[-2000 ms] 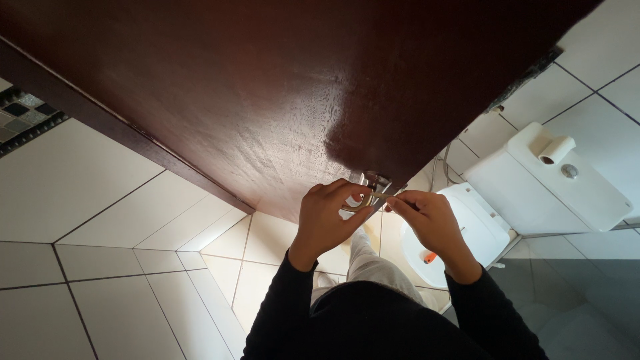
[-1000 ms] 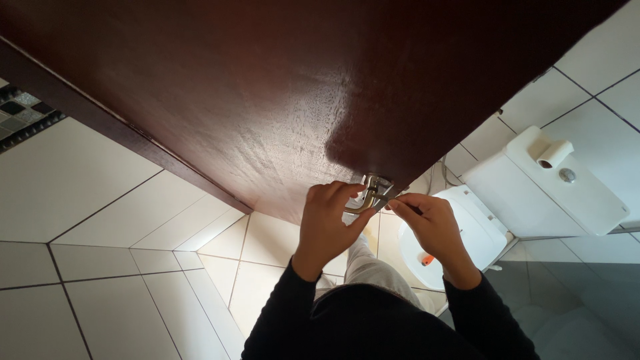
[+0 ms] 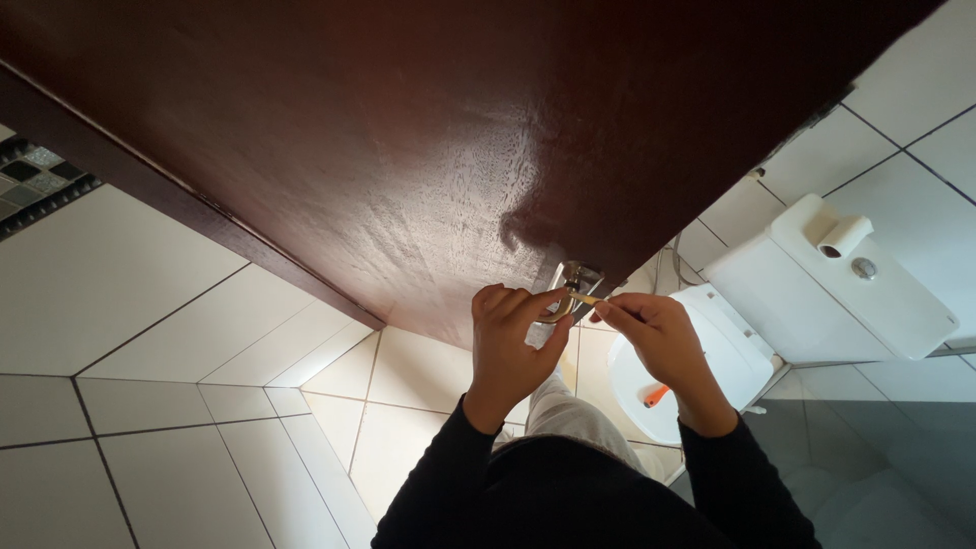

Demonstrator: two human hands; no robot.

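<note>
A dark reddish-brown wooden door (image 3: 396,152) fills the upper view. Near its edge sits a metal door handle (image 3: 563,311) on a shiny plate (image 3: 582,276). My left hand (image 3: 512,343) grips the curved handle between thumb and fingers. From the right, my right hand (image 3: 657,335) pinches a small, thin, yellowish piece (image 3: 585,299) whose tip meets the handle near its neck; what the piece is, I cannot tell. Fingers partly hide the handle.
Right of the door stands a white toilet, its cistern (image 3: 823,297) bearing a cardboard-cored paper roll (image 3: 845,236). An orange-handled object (image 3: 656,395) lies on the closed lid (image 3: 686,366). The door frame (image 3: 191,202) and white wall tiles (image 3: 145,282) are at left.
My right hand has shifted slightly, and the thin yellowish piece now shows plainly between its fingers and the handle. My left hand stays at the handle.
</note>
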